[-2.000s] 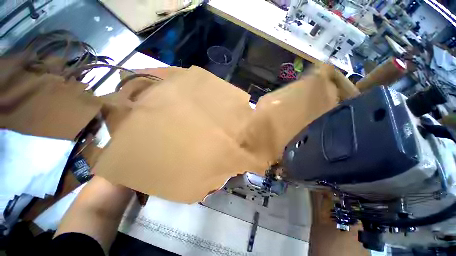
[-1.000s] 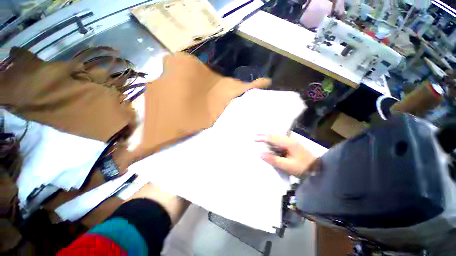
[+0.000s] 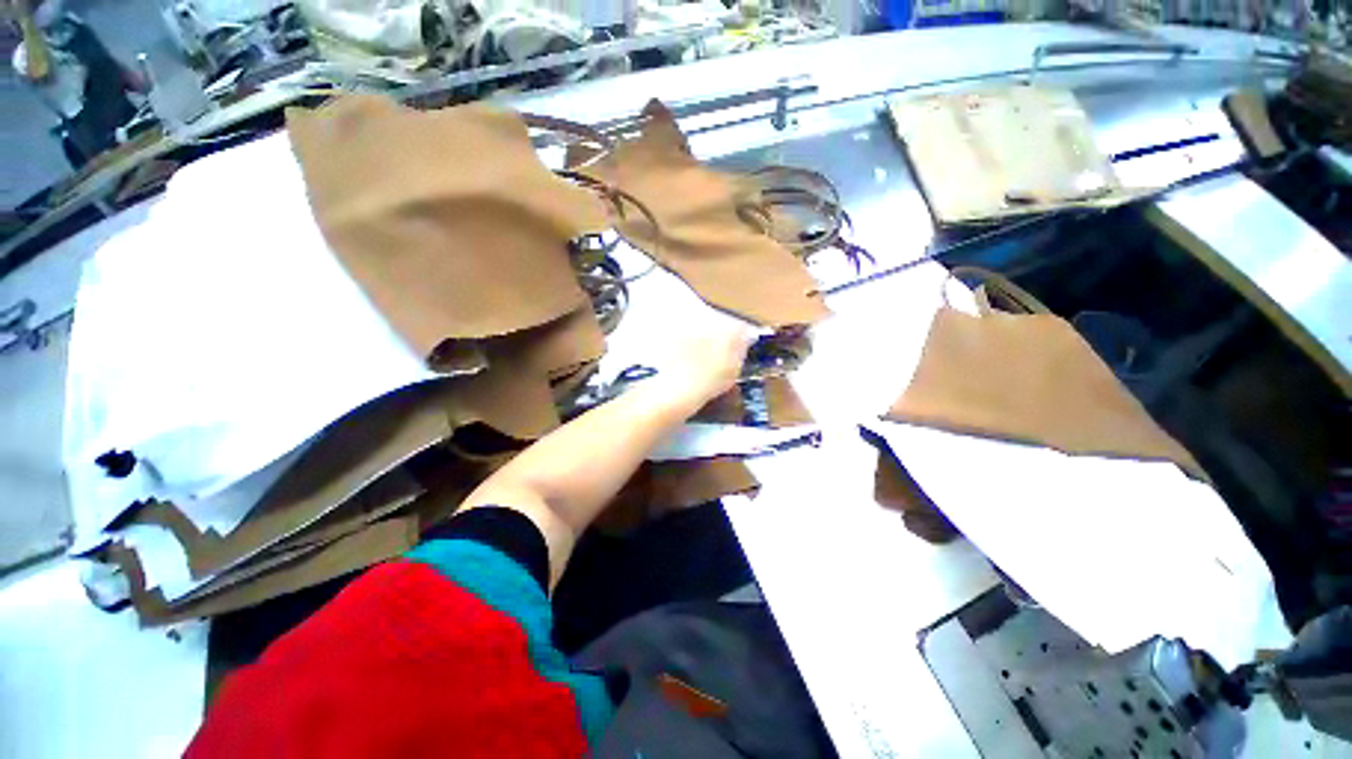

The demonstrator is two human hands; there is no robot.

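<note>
My left hand [image 3: 727,360] reaches forward to the pile of panels and straps left of the machine; its fingers are at the edge of a brown panel [image 3: 704,215], and I cannot tell if they grip it. A panel with a white back [image 3: 1068,527] and a folded brown part [image 3: 1038,383] lies on the table, its near edge beside the metal needle plate [image 3: 1060,690]. A stack of brown and white panels [image 3: 223,326] lies at the left. My right hand is not in view.
Thin brown strap loops [image 3: 801,208] lie on the pile. A pale board [image 3: 1001,148] rests on the metal bench behind. Part of the dark machine head [image 3: 1320,675] shows at the right edge. A white table [image 3: 1275,252] stands beyond a dark gap.
The view has swung left. My left hand has left the white-backed panel and reached to the pile. My right hand, on that panel a second ago, has gone out of view.
</note>
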